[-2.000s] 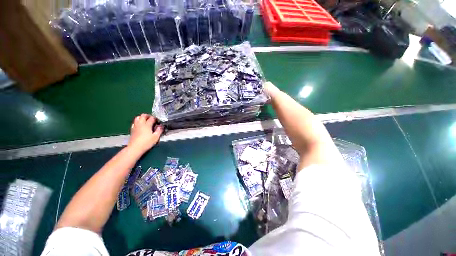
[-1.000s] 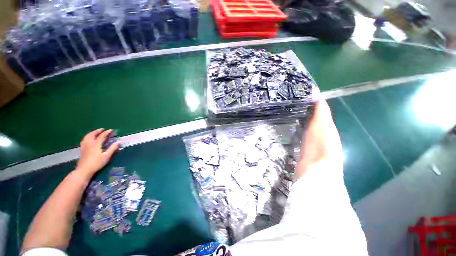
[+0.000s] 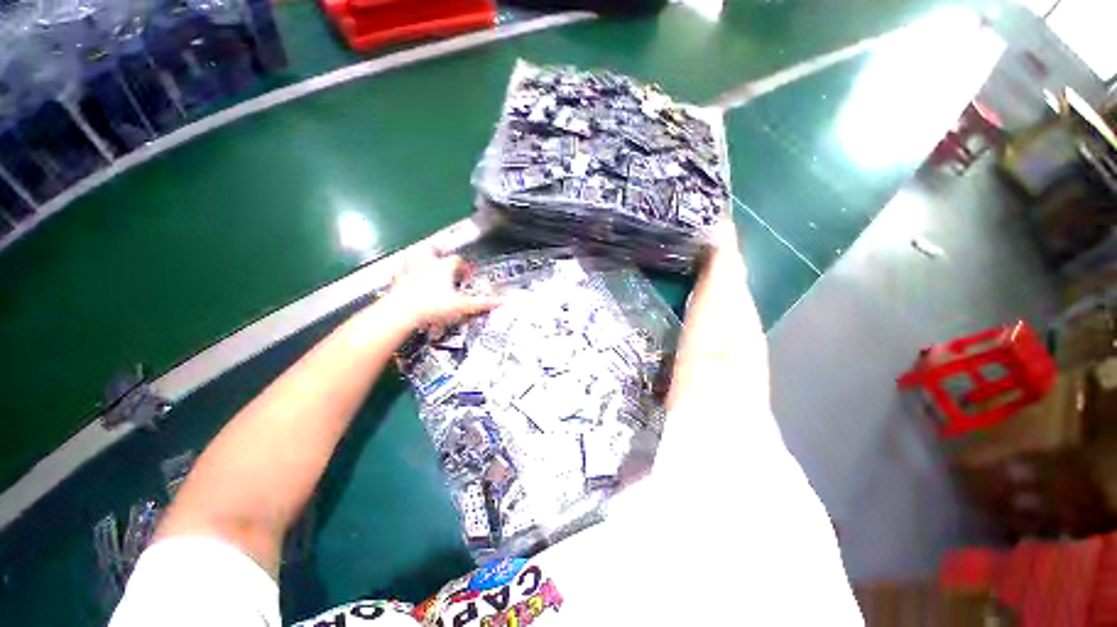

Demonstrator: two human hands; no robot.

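Note:
The stack of clear trays heaped with dark boards (image 3: 613, 153) stands tilted across the metal edging at the far side. My right hand (image 3: 720, 239) is shut on its near right side. The wide clear tray of whitish boards (image 3: 551, 380) lies in front of me, below the stack. My left hand (image 3: 435, 292) is at this tray's far left corner, close to the stack's near left corner, thumb and finger apart. Blur hides whether it grips the tray edge. A loose pile of boards (image 3: 129, 533) lies at the left, partly hidden by my left forearm.
A few boards (image 3: 135, 402) lie on the metal edging (image 3: 233, 355) at left. Bagged dark goods (image 3: 123, 74) and red plastic trays (image 3: 410, 18) are at the back. A red stool (image 3: 980, 377), cardboard boxes (image 3: 1041, 429) and red items (image 3: 1041, 582) are right, beyond the bench edge.
The view has swung right. The stack has shifted right relative to the bench and tilted, with my right hand on it. My left hand has left the metal edging for the clear tray; boards lie there.

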